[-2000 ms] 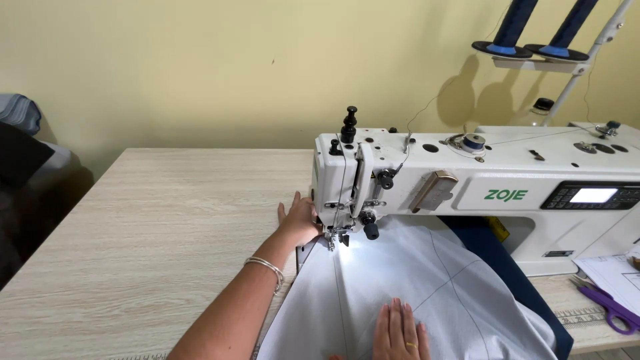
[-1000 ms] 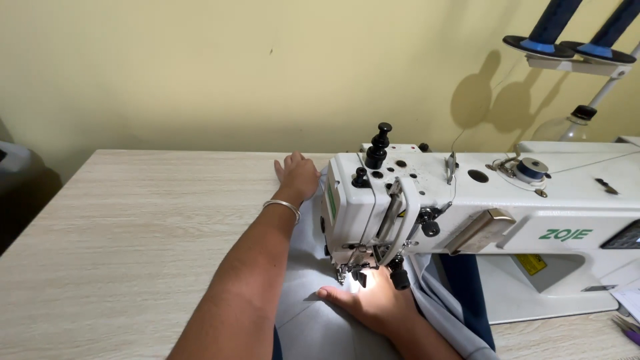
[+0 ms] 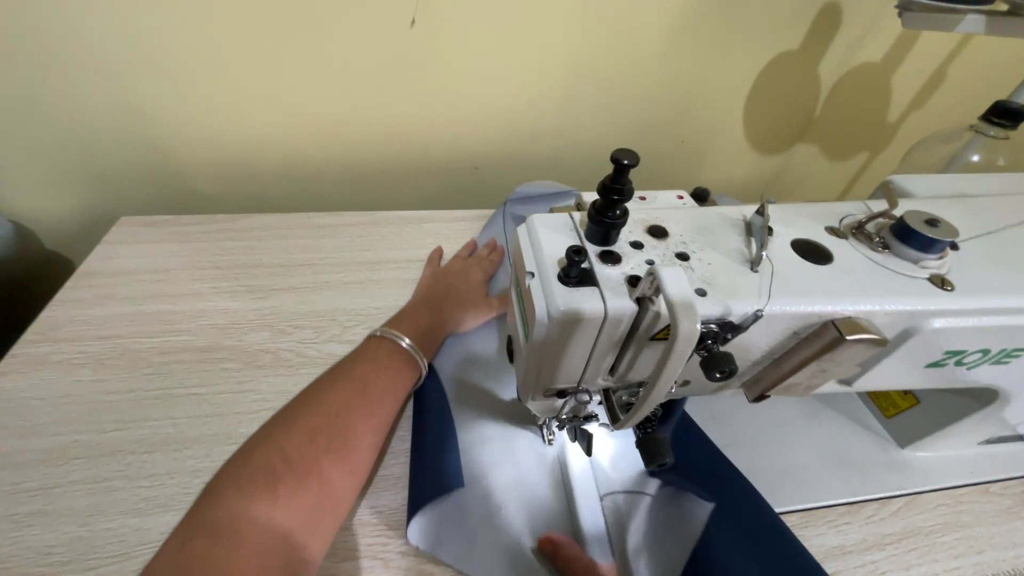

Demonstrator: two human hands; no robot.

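Observation:
A white ZOJE sewing machine (image 3: 560, 320) stands over light grey fabric (image 3: 496, 448) that has a dark blue side (image 3: 436, 440). The fabric passes beneath the lit presser foot (image 3: 580, 424), and part of it shows behind the machine head. My left hand (image 3: 464, 288) rests with fingers apart on the fabric's edge, left of the machine head. Only a finger or thumb of my right hand (image 3: 572, 556) shows at the bottom edge, on the fabric below the presser foot; the rest is out of frame. A pale narrow strip or fold (image 3: 586, 504) runs from the foot toward me.
The wood-patterned tabletop (image 3: 200, 320) extends to the left, with the wall (image 3: 320, 104) behind. On top of the machine sits a small spool of dark blue thread (image 3: 924, 232). A clear bottle with a black cap (image 3: 988, 140) stands behind the machine at the right.
My right hand has moved from beside the presser foot down to the bottom edge. More of the fabric's dark blue side shows. The view has shifted closer to the machine head.

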